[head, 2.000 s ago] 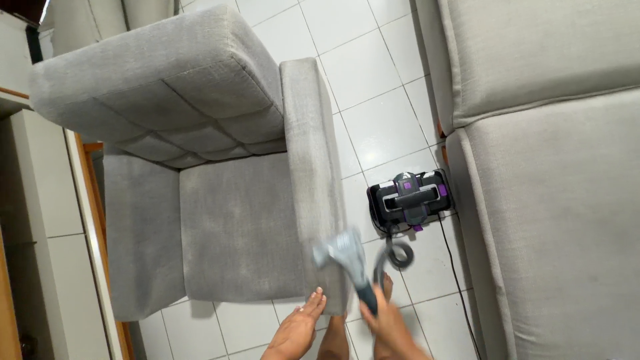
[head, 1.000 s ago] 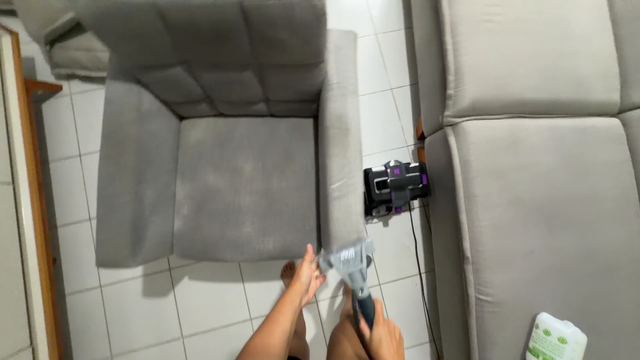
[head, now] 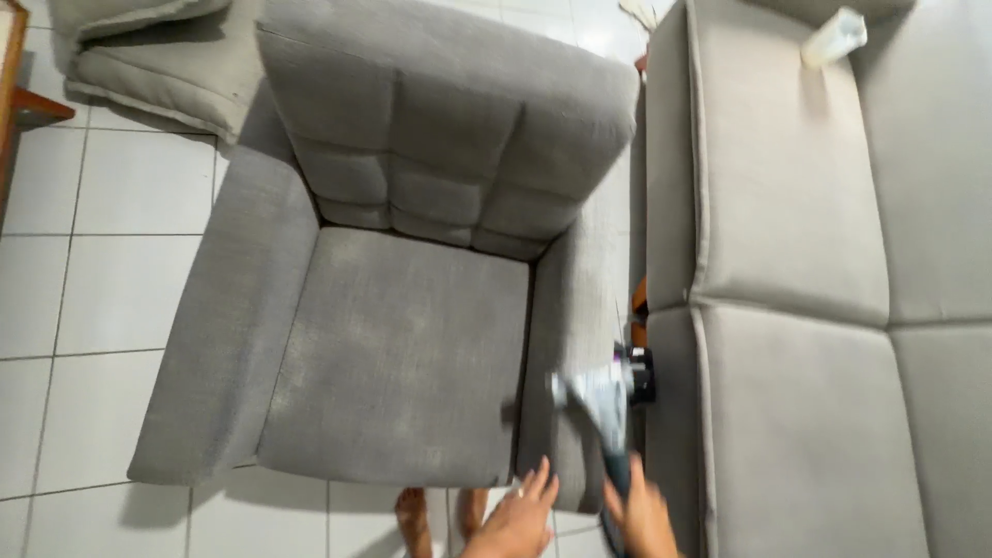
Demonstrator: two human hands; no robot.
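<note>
My right hand (head: 642,508) grips the dark handle of an upholstery cleaner nozzle (head: 608,403), whose clear head is over the right armrest of a grey armchair (head: 403,349); blur hides whether it touches. My left hand (head: 523,511) holds nothing, its fingers spread by the front of that armrest. Beyond the nozzle, the black and purple cleaning machine (head: 642,376) shows partly between the armchair and the sofa. Lighter patches mark the armchair's seat.
A beige sofa (head: 798,411) runs along the right, with a pale cylindrical item (head: 835,39) on it. Beige cushions (head: 155,85) lie at the top left, near a wooden furniture leg (head: 43,105). My bare feet (head: 413,515) are on the white tiled floor in front of the armchair.
The view has shifted, and the armchair now hides more of the machine. The nozzle remains in my right hand near the right armrest. My left hand stays near the armrest's front.
</note>
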